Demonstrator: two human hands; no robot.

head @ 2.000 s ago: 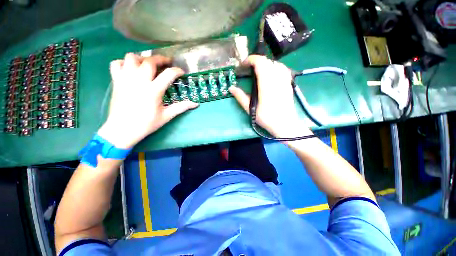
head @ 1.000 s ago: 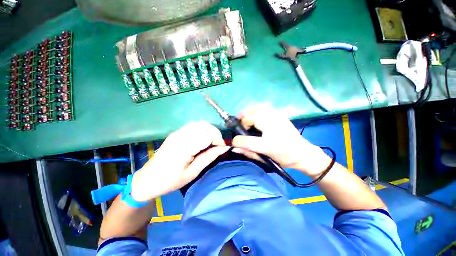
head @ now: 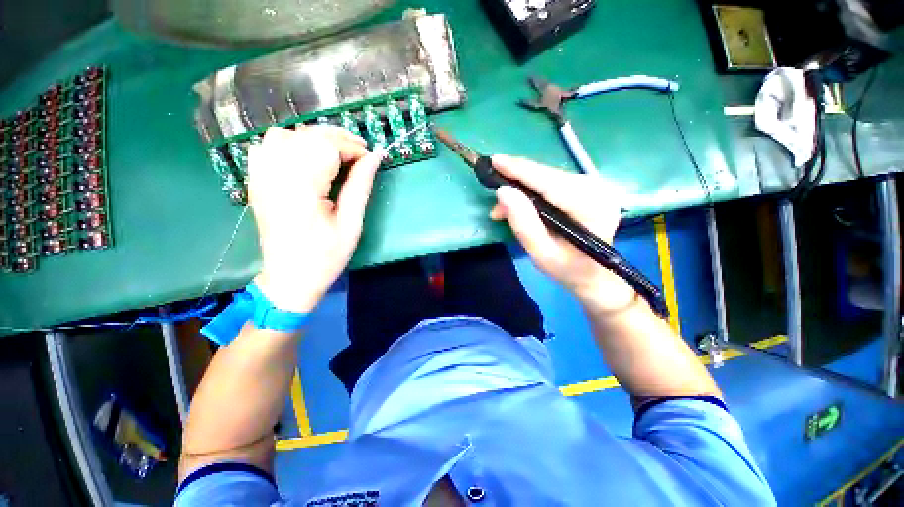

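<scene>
My left hand [head: 308, 203] pinches a thin pale solder wire [head: 404, 137] over the right part of the green PCB panel [head: 375, 124]. The wire's end points up and right, and its tail hangs down to the left. The hand covers the panel's middle. The panel leans against a grey metallic support [head: 327, 77]. My right hand [head: 565, 220] holds the soldering iron [head: 555, 217] like a pen. Its tip is just right of the panel's right end, close to the wire's end; whether they touch, I cannot tell.
Diagonal cutters [head: 621, 87] lie right of the panel, partly behind my right hand. A black parts box [head: 536, 22] is at the back. Populated PCB panels [head: 53, 168] lie at far left. The iron stand's yellowish pad [head: 741, 38] and a white lump [head: 786, 111] are at right.
Both hands have moved from the bench's front edge up to the panel. My left hand now holds the wire over the boards, and the iron's tip has moved up and slightly right.
</scene>
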